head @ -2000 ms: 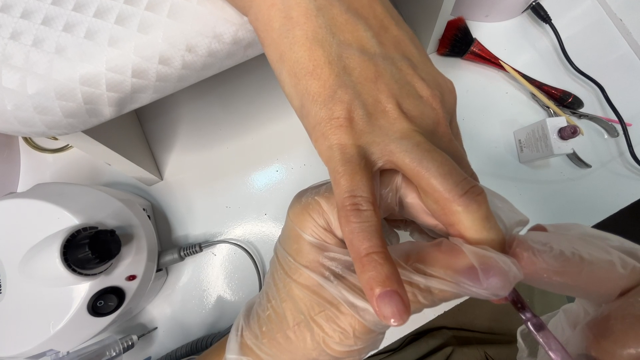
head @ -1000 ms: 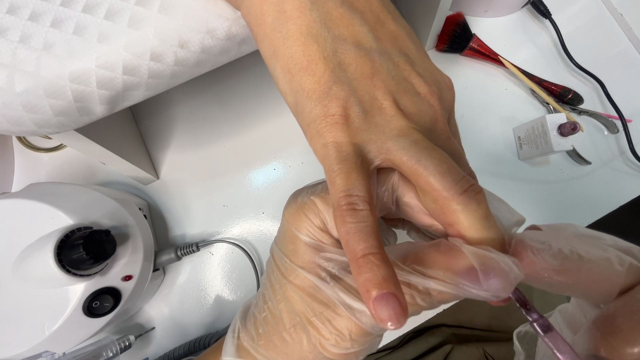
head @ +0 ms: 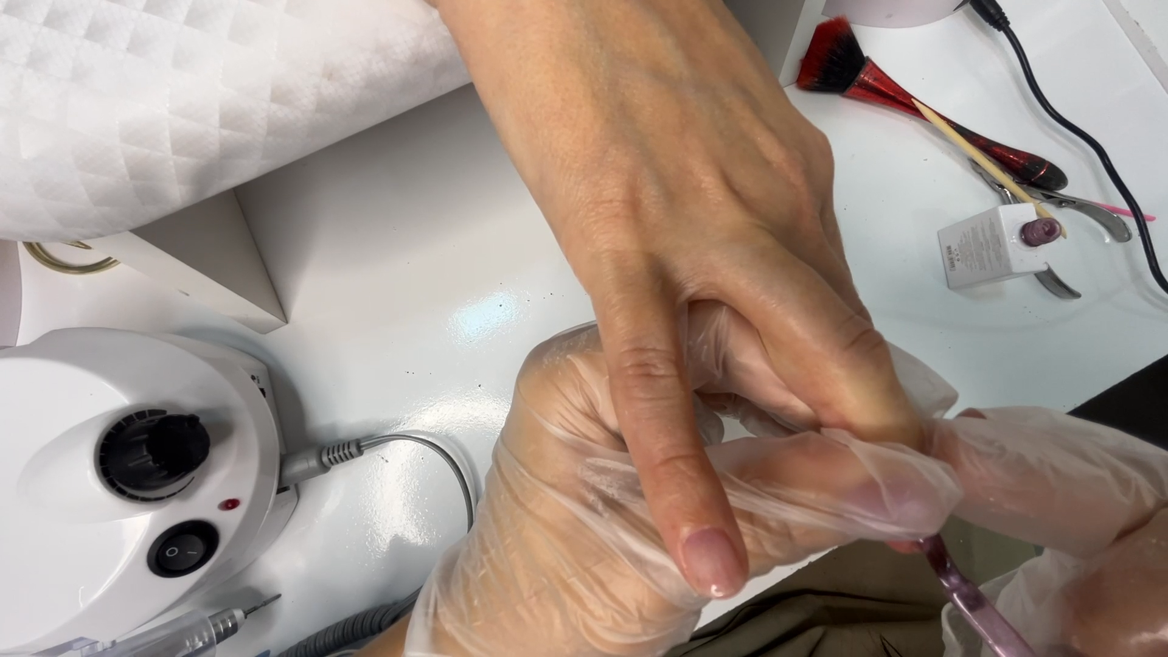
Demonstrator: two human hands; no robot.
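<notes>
My left hand (head: 584, 511), in a clear plastic glove, grips a finger of another person's bare hand (head: 693, 201) that reaches down from the top. That hand's little finger hangs free over my glove. At the lower right, my right hand (head: 1077, 511), also gloved, holds a nail polish brush (head: 976, 602) with a purple coated stem. One fingertip of my right hand touches the held finger. The brush tip lies just below my left thumb, and the nail there is hidden. An open white polish bottle (head: 985, 246) with a purple neck stands at the right.
A white nail drill unit (head: 137, 484) stands at the left, its handpiece (head: 196, 630) below. A quilted white hand rest (head: 201, 109) fills the upper left. At the upper right lie a red and black brush (head: 912, 100), a wooden stick (head: 976, 155), metal nippers (head: 1090, 214) and a black cable (head: 1077, 128).
</notes>
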